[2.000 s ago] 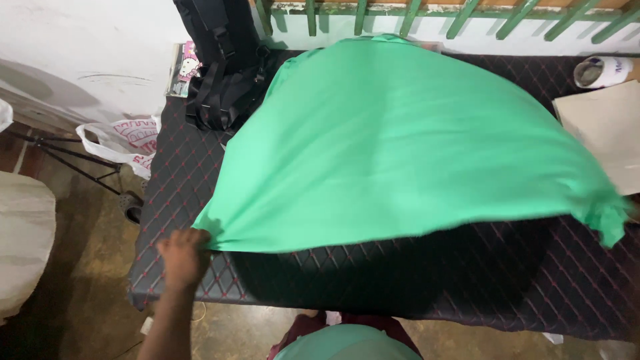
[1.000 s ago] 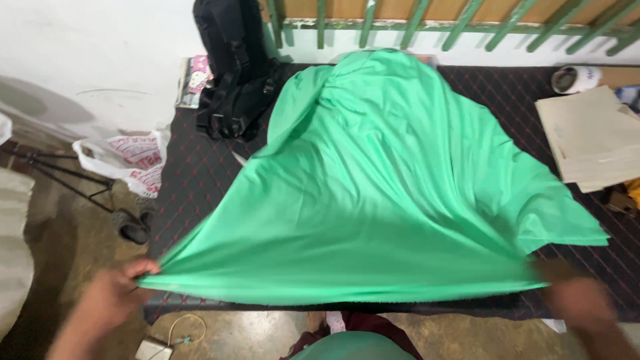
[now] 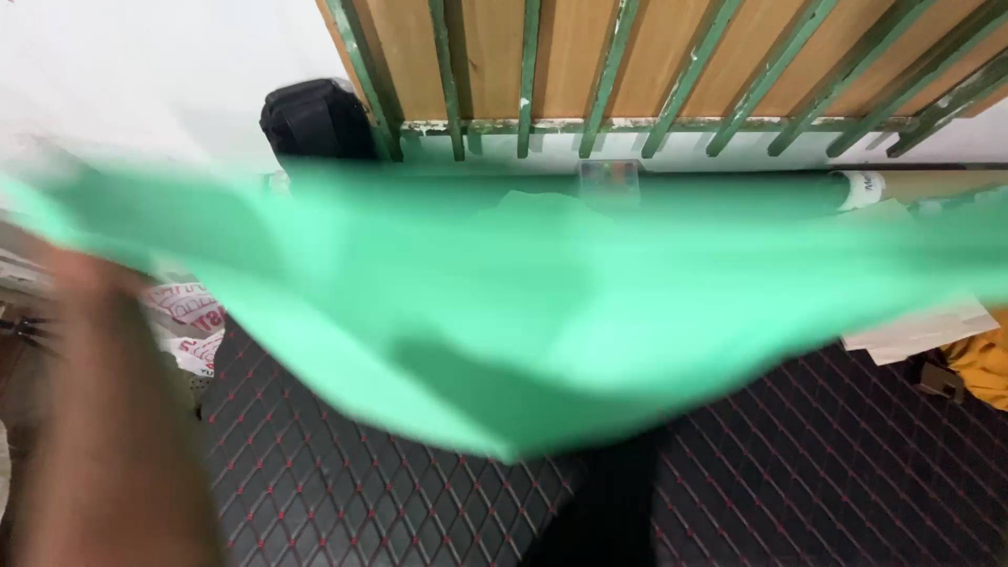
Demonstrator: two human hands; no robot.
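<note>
A green cloth is stretched in the air across the whole width of the view, blurred by motion, its lower edge sagging in the middle. At the far left my left hand is raised and grips the cloth near its edge; the fingers are blurred and partly hidden. The cloth hangs above a black quilted cover with red stitching. My right hand is out of view; the cloth runs off the right edge.
A black bag stands at the back left by the wall. Green bars line the back. Beige sheets, a roll and a yellow cloth lie at the right. A printed plastic bag is at the left.
The green cloth has been lifted off the black cover, where it was spread a second ago. My left hand has risen with it, and my right hand has left the view. The view has tilted up.
</note>
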